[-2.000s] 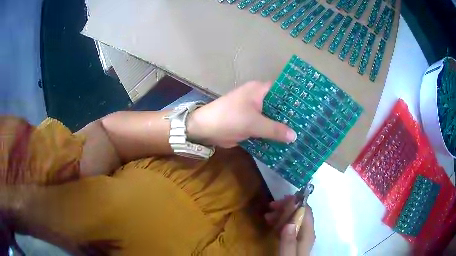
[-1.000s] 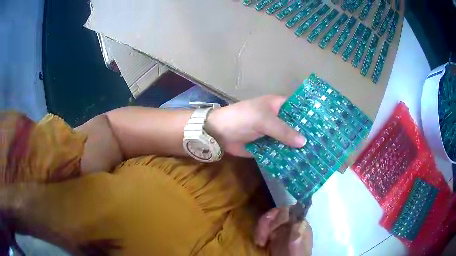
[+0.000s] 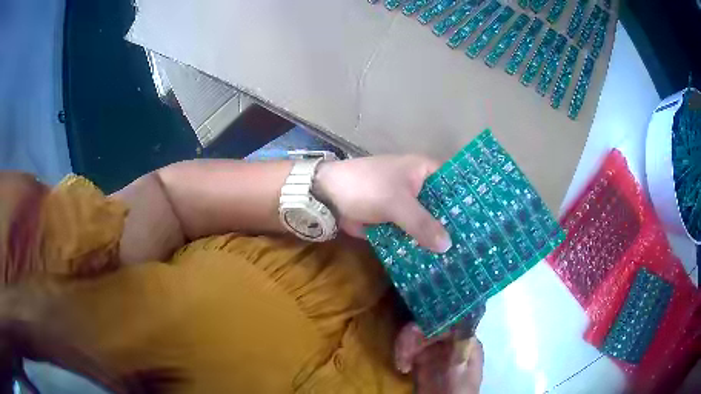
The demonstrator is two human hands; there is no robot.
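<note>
My left hand (image 3: 392, 196), with a watch on the wrist, holds a large green circuit board panel (image 3: 480, 223), thumb on its top face and the other fingers hidden underneath. The panel has several joined strips with small pale and dark parts. My right hand (image 3: 442, 358) is blurred at the panel's lower corner. It holds the side cutters (image 3: 469, 319), of which only dark, blurred metal shows beside the panel's lower edge. Their handles and exact contact with the panel are hidden or unclear.
Rows of single circuit boards (image 3: 507, 42) lie on the cardboard sheet (image 3: 292, 61). Red bubble wrap (image 3: 596, 223) at the right carries a smaller green panel (image 3: 638, 315); another panel shows through it. A round white tub (image 3: 662, 154) with green slivers stands at the right edge.
The held panel has moved down and turned slightly. My right hand has moved slightly lower, staying near the panel's lower corner; the cutters, clear two seconds ago, are now mostly hidden and blurred.
</note>
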